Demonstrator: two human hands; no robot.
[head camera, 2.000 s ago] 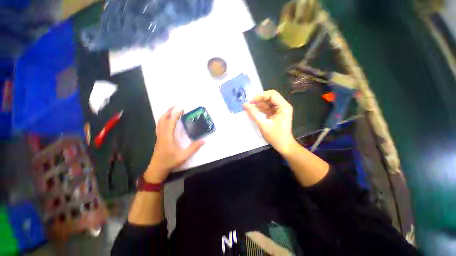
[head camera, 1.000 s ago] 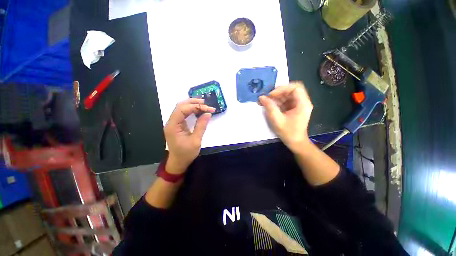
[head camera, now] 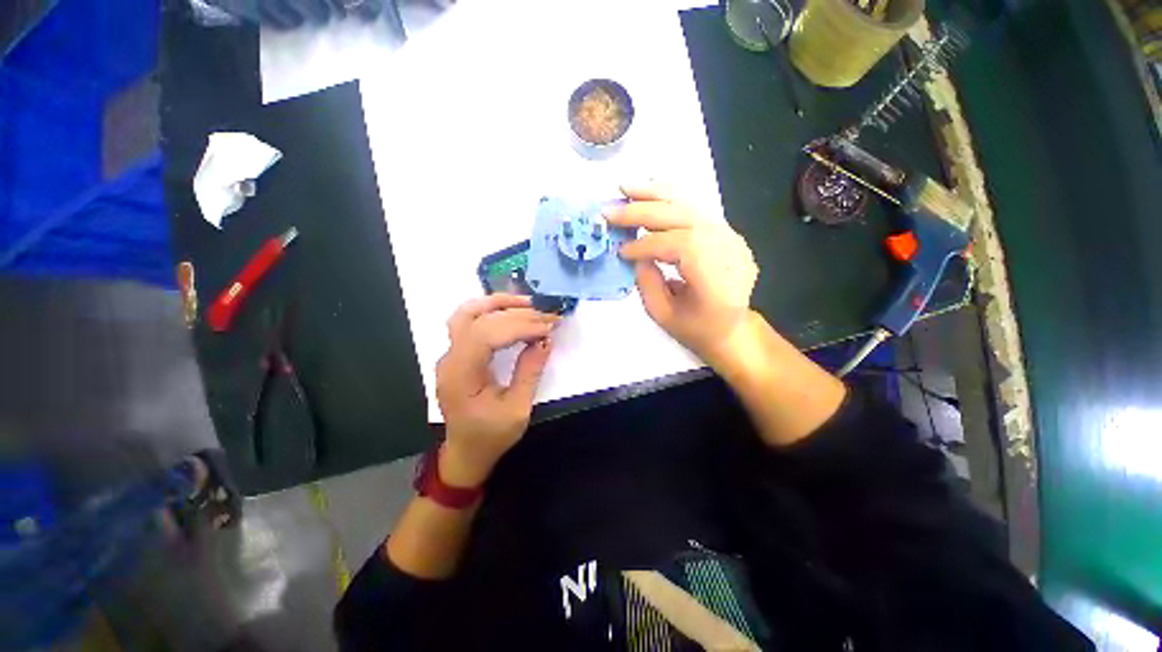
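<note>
My right hand [head camera: 692, 265] holds the blue-grey cover plate [head camera: 551, 265] by its right edge. The plate's face with a round centre and small pins is up. The plate overlaps the housing with circuit board [head camera: 506, 266], whose green left part shows; the rest is hidden under the plate. My left hand [head camera: 491, 376] is at the housing's lower edge, thumb and fingertips close together near a small dark part; whether they grip it is unclear. Both parts are over the white paper sheet [head camera: 446, 166].
A small round tin [head camera: 599, 115] stands beyond the plate. At left lie a crumpled tissue [head camera: 235, 178], a red utility knife [head camera: 251, 282] and dark pliers [head camera: 283, 403]. At right are a soldering gun [head camera: 926, 259], an iron stand [head camera: 835, 191], a brush pot [head camera: 847, 41] and a glass dish [head camera: 760, 21].
My right hand has picked up the cover plate, turned its pinned face up and moved it left over the housing. My left hand has shifted slightly down and toward me.
</note>
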